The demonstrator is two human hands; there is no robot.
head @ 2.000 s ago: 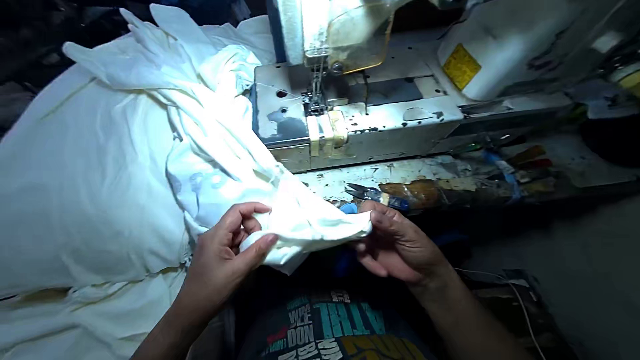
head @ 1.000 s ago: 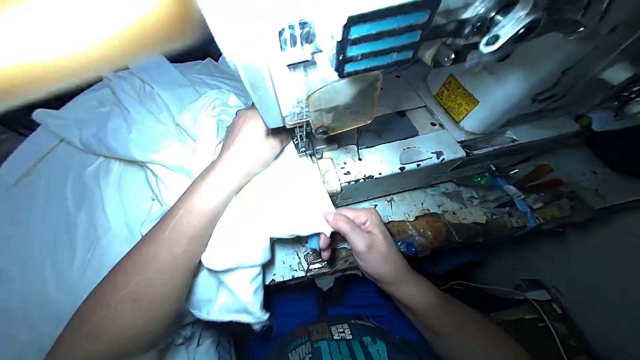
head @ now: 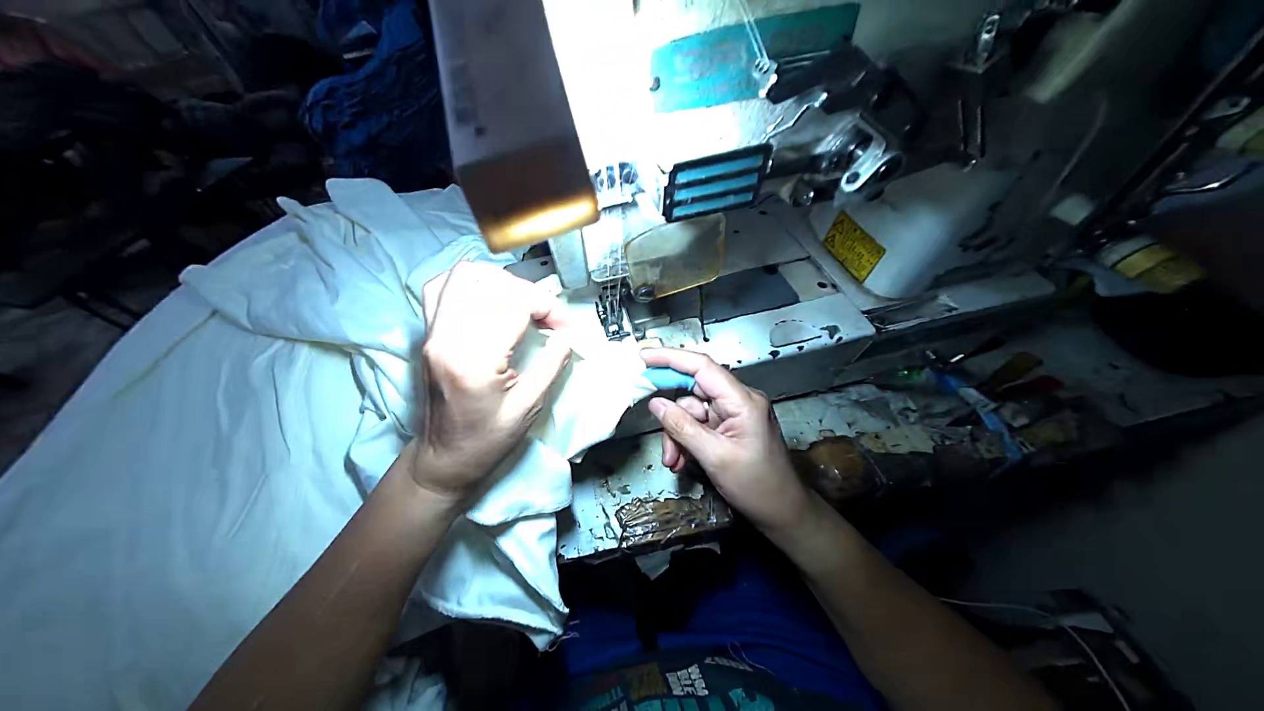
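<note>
White fabric [head: 592,395] lies at the presser foot [head: 614,314] of an industrial sewing machine [head: 780,341], and more of it spreads to the left and hangs over the front edge. My left hand [head: 484,365] rests on the cloth just left of the foot, thumb and fingers bent; whether it pinches any cloth cannot be told. To the right of the foot, my right hand [head: 716,420] has its index finger at the fabric's edge, the thumb apart from it. A blue wrap [head: 670,379] covers part of one of its fingers. Bright light washes out the cloth by the needles.
A lamp housing [head: 523,148] hangs above my left hand. The clear amber-edged guard [head: 676,259] is beside the needles. Small tools [head: 978,395] lie along the worn table edge [head: 671,518] and right of it. Dark blue cloth [head: 370,99] is piled behind.
Two seconds ago both hands held the fabric in front of the machine; it is now at the presser foot. Since one second ago my right hand has moved up closer to the foot. The view has shifted.
</note>
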